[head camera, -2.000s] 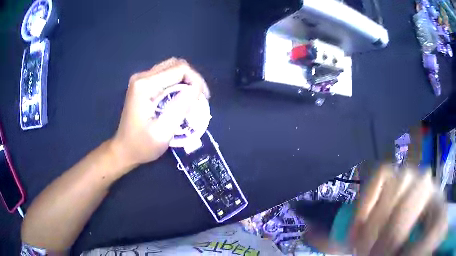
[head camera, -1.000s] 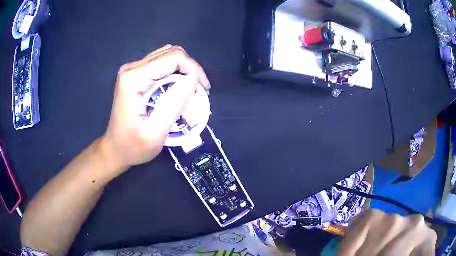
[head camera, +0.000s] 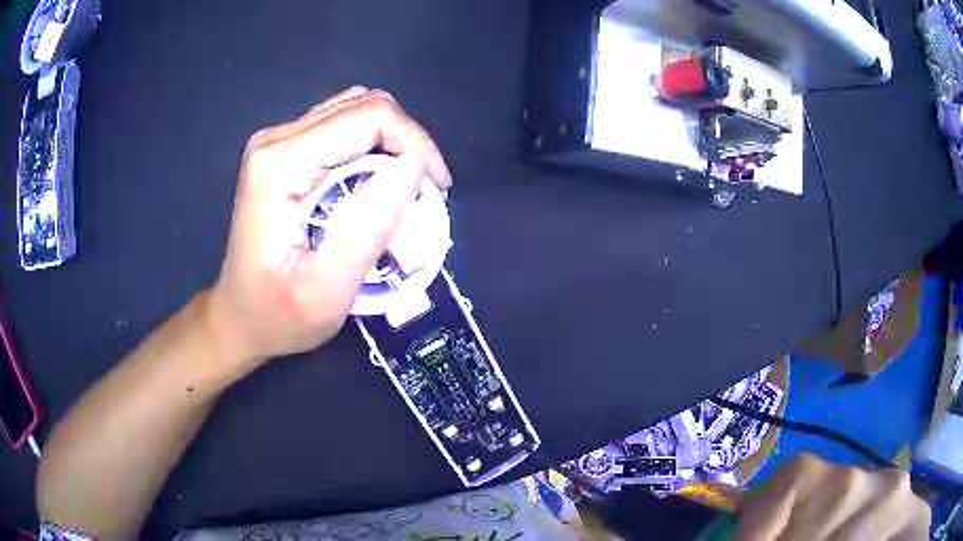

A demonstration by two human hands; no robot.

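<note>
My left hand [head camera: 306, 227] grips the white spoked round head [head camera: 422, 238] of a handheld device. The device's pale handle shell slants down to the right over the black mat, and its black circuit board [head camera: 449, 380] with several yellowish-white squares faces up. My right hand [head camera: 829, 505] is at the lower right, cut off by the bottom edge, its fingers curled round a teal electric screwdriver [head camera: 718, 527]. Only a bit of the teal body shows; the tip cannot be made out.
A screw feeder [head camera: 644, 111] with a red part stands at upper right. Another device [head camera: 48, 169] lies at far left, above a red-edged phone [head camera: 15, 386]. A carton heaped with device bodies [head camera: 686, 439] sits below the mat edge. A black cord [head camera: 803, 425] runs towards my right hand.
My right hand has moved down with the screwdriver, which now shows less. The view has shifted, so the feeder sits further right. My left hand still grips the round head.
</note>
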